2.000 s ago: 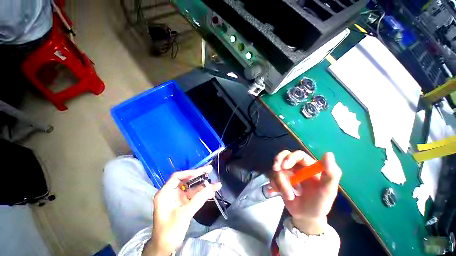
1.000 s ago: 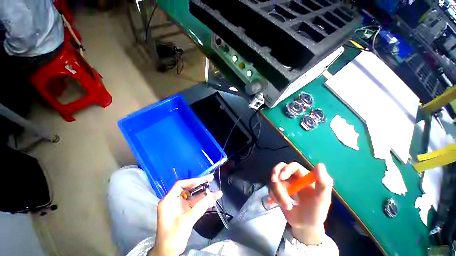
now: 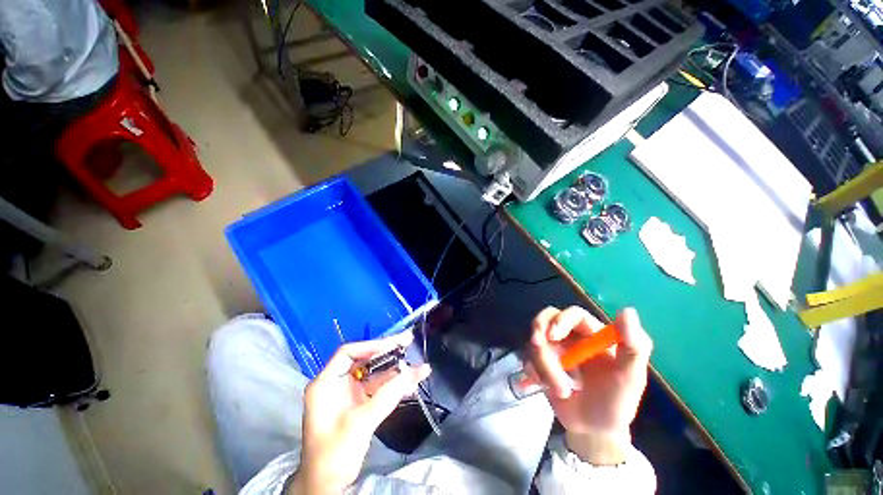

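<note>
My left hand (image 3: 344, 411) holds a small metal-cased round unit (image 3: 380, 364) edge-on between thumb and fingers, over my lap. A small orange-yellow spot shows at the unit's edge. My right hand (image 3: 591, 377) holds a syringe by its orange plunger (image 3: 589, 346), with the thumb at the plunger's end. Part of the clear barrel (image 3: 524, 384) shows left of the fingers, pointing toward the unit. A thin tube (image 3: 427, 411) hangs beside my left fingertips. Whether anything joins syringe and unit is too small to tell.
A blue bin (image 3: 254, 224) stands beside my knees. The green bench (image 3: 668, 334) on the right bears shiny round units (image 3: 598, 229), torn white paper (image 3: 667, 248) and a grey box (image 3: 542, 179) under black foam trays. A person sits on a red stool (image 3: 131, 164) at upper left.
The view has shifted a little, so bin and bench sit lower than in the oldest frame. Both hands keep their holds. The orange plunger looks slightly less steeply tilted than a second ago.
</note>
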